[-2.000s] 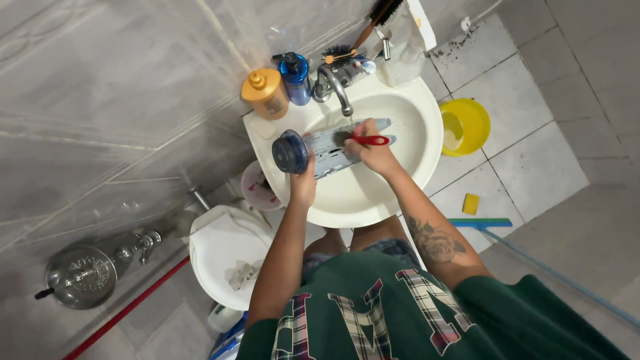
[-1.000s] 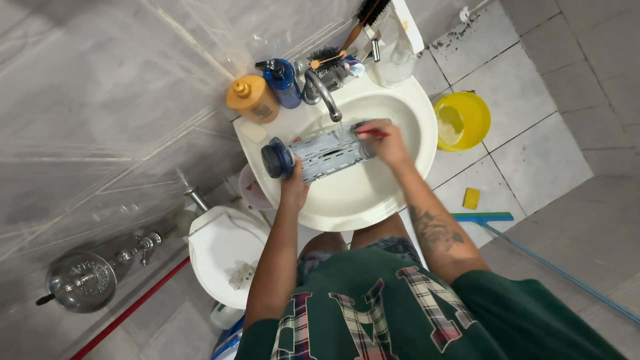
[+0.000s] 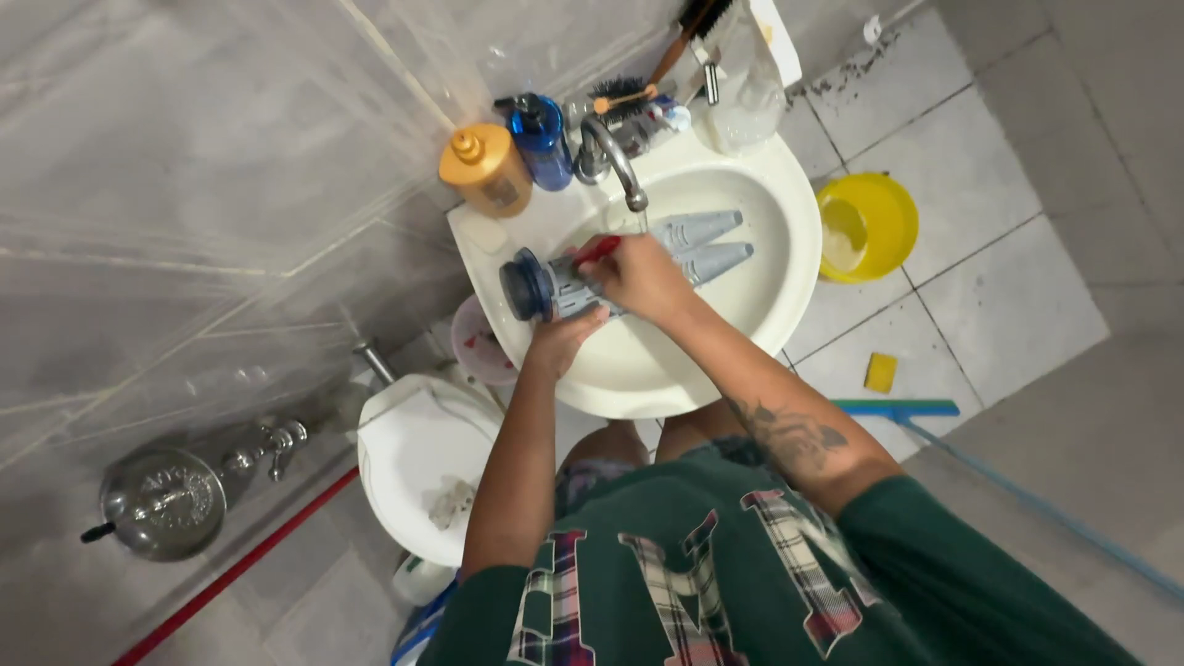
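Over the white washbasin, my left hand grips a grey plastic part with slots, a round dark blue end at its left and two tapered prongs at its right. What the part belongs to is unclear. My right hand is closed around a red-handled tool against the part's upper side; the tool's working end is hidden. A thin stream of water runs from the curved metal faucet just above my right hand.
An orange bottle, a blue pump bottle and hairbrushes stand or lie along the basin's back. A yellow bucket, a yellow sponge and a blue squeegee are on the floor at right. A white toilet is at left.
My right hand has moved left along the grey part, from its right portion toward the dark blue end. The two prongs now show beyond my hand. My left hand still holds the part.
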